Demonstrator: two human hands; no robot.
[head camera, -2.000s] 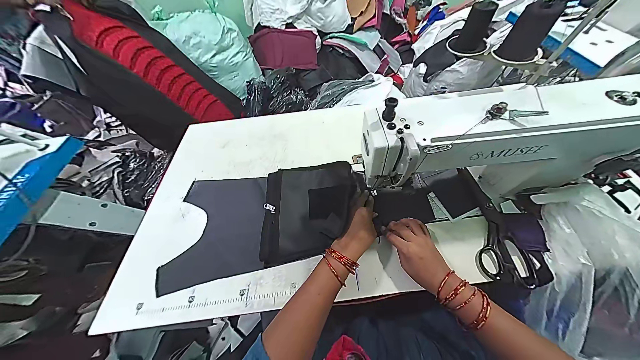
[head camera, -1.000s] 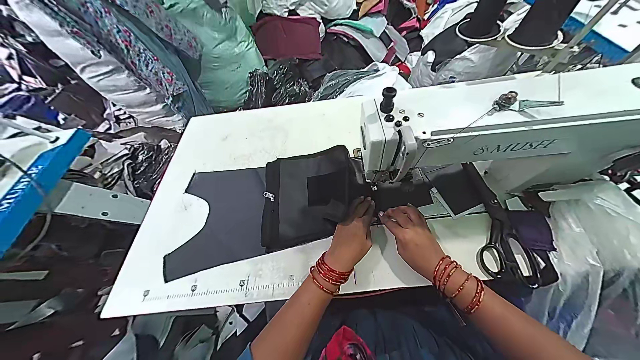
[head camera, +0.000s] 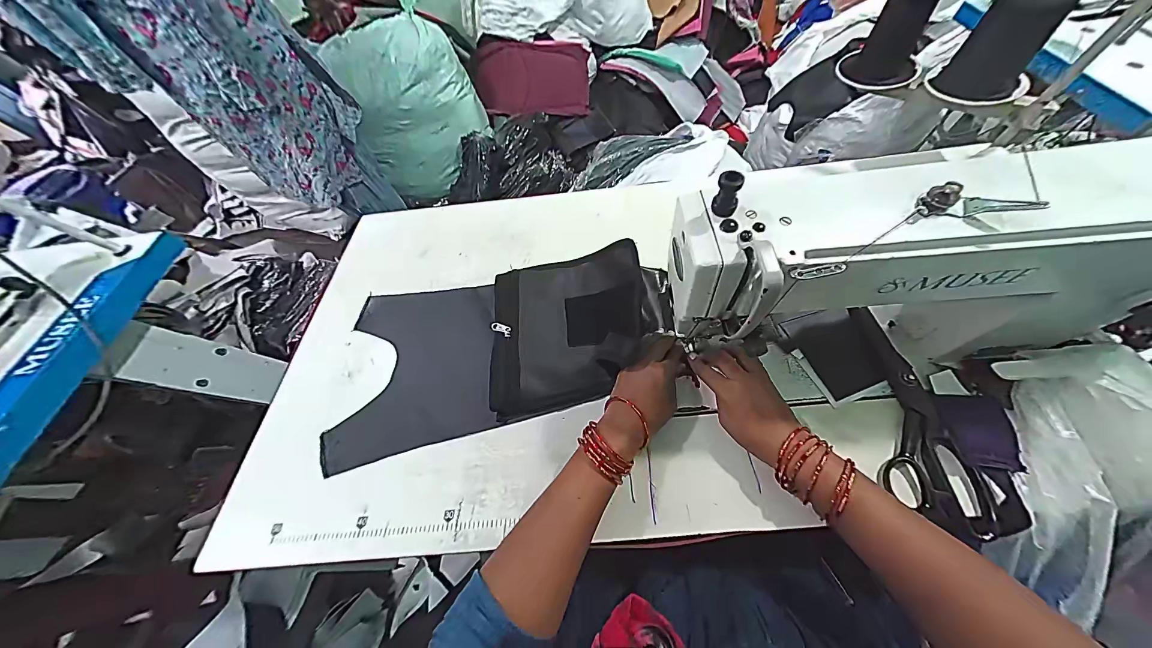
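A dark fabric piece with a zipper lies on the white sewing table, its right edge reaching the needle area of a white industrial sewing machine. The metal zipper pull shows on its left part. Beneath and left of it extends a flat dark grey panel with a curved cutout. My left hand presses the dark fabric just before the presser foot. Close beside it, my right hand has its fingertips on fabric at the foot; the fingertips are partly hidden.
Black-handled scissors lie at the right of the table, by dark fabric pieces. Thread cones stand behind the machine. A pale green sack and fabric heaps lie beyond the table. A person's floral garment shows at upper left.
The person in floral clothing at upper left has come into fuller view since the first frame. My hands stay at the presser foot, with the right hand now closer to it than two seconds ago.
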